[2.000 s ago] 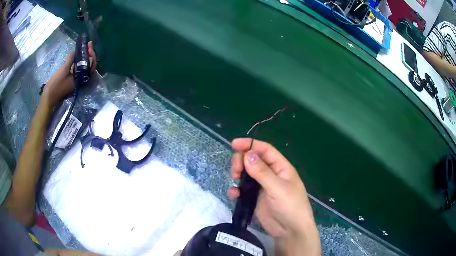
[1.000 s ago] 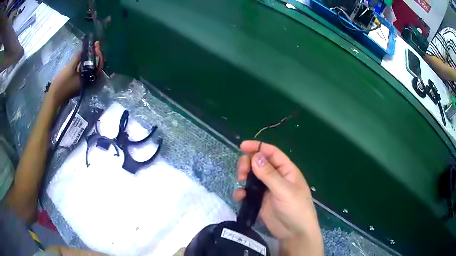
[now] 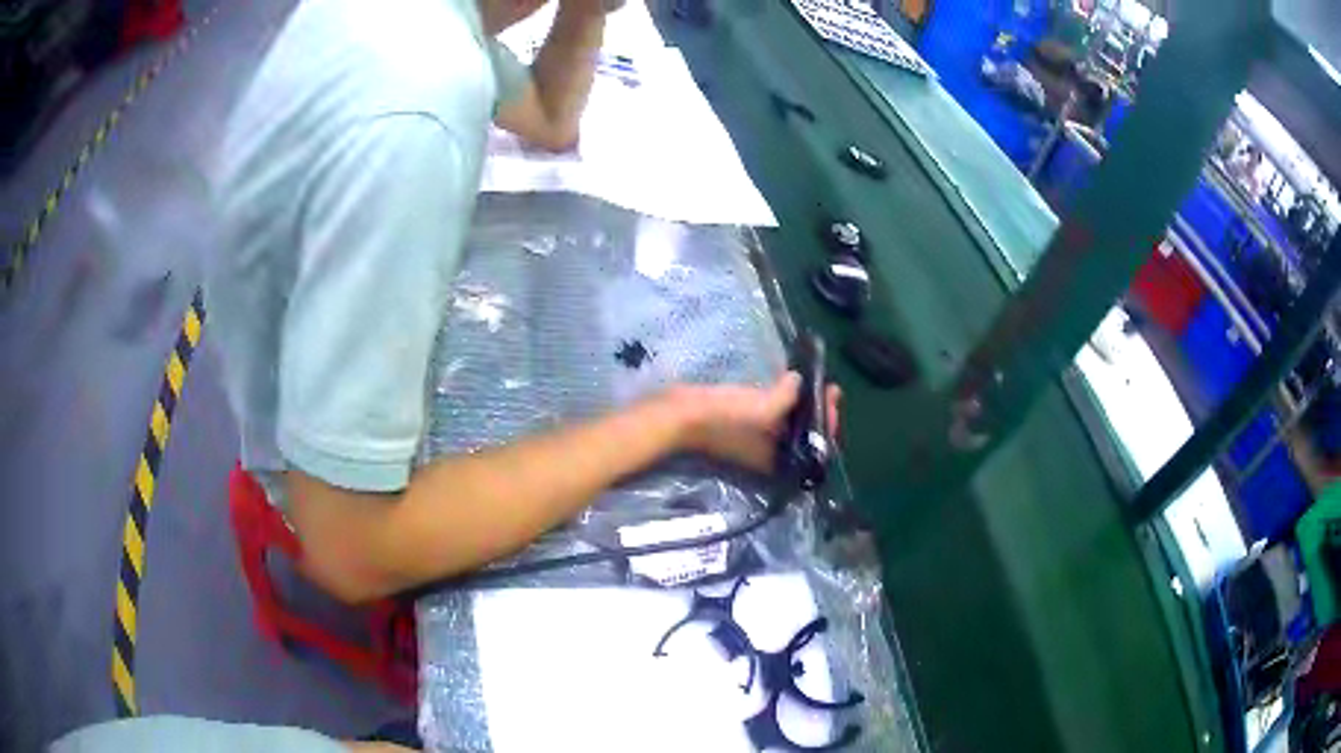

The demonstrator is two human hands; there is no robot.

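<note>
Neither of my hands shows; a light sleeve (image 3: 206, 736) shows at the bottom left edge, and I cannot tell which arm it is. Several black fork-shaped yokes (image 3: 787, 669) lie loose and partly overlapping on the white foam sheet (image 3: 566, 669) at the bottom. A clear plastic bag with a white label (image 3: 675, 546) lies just beyond them. The headphone part seen earlier is out of the picture.
A neighbouring person's hand (image 3: 743, 422) holds a black corded tool (image 3: 807, 419); the cord crosses above the sheet. Bubble wrap (image 3: 552, 346) covers the bench. Round black parts (image 3: 841, 280) lie on the green conveyor (image 3: 956, 589). White papers (image 3: 691, 140) and a red stool (image 3: 272, 589) also show.
The view has swung left toward the neighbouring person. My hand, with the black headphone part and its thin wire, has left the picture. The yokes now show at the bottom.
</note>
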